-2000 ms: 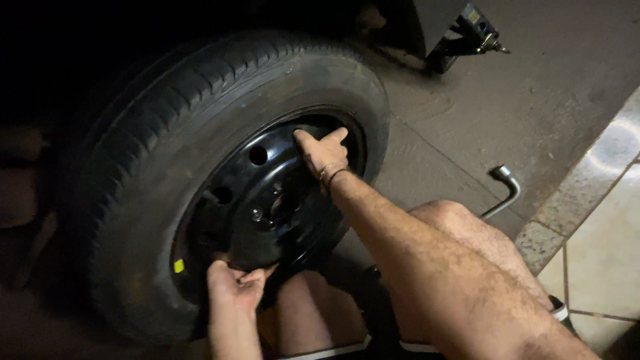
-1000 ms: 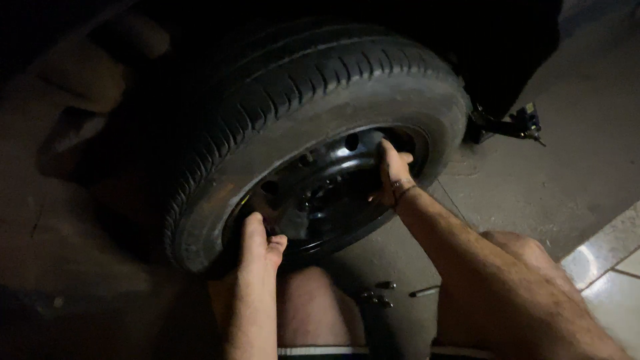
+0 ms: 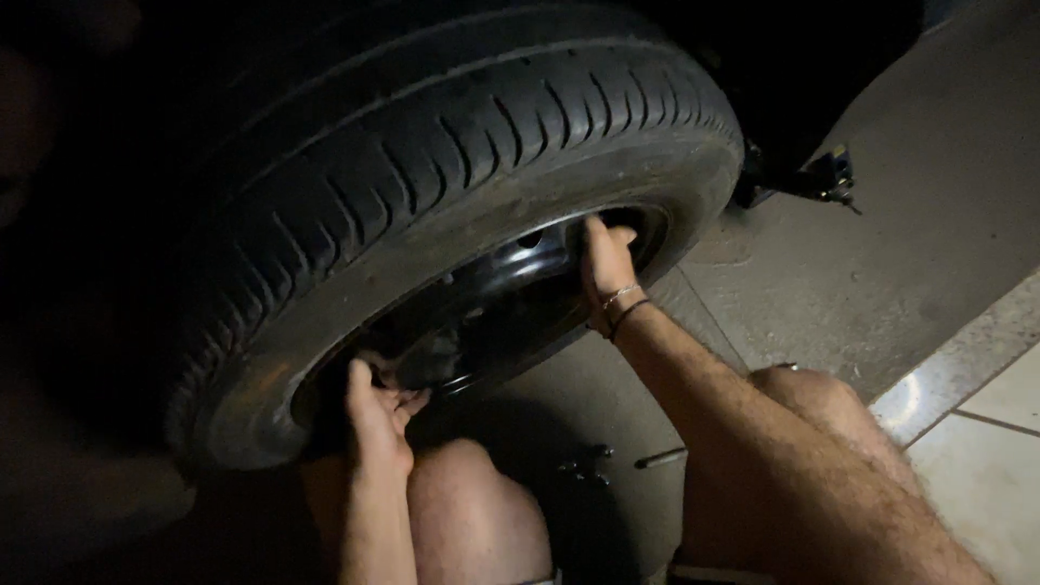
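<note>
A car wheel with a worn black tire (image 3: 487, 138) and a black steel rim (image 3: 520, 284) leans in front of me, its face tilted down toward my knees. My left hand (image 3: 378, 406) grips the rim's lower left edge, with the fingers partly hidden inside it. On the rim's right side, my right hand (image 3: 609, 256) holds the edge, thumb and fingers reaching into the dark recess. A bracelet and a dark band circle my right wrist. The wheel's hub side is out of sight.
Several lug bolts (image 3: 587, 467) lie on the grey floor between my knees, beside a metal tool (image 3: 660, 458) partly covered by my leg. A scissor jack (image 3: 833, 179) stands beyond the wheel at right. Pale tiles (image 3: 983, 463) border the floor at lower right.
The wheel has tilted, so more tread and less of the rim's face show. My left hand has stayed at the rim's lower left, my right at its right side. The view has shifted.
</note>
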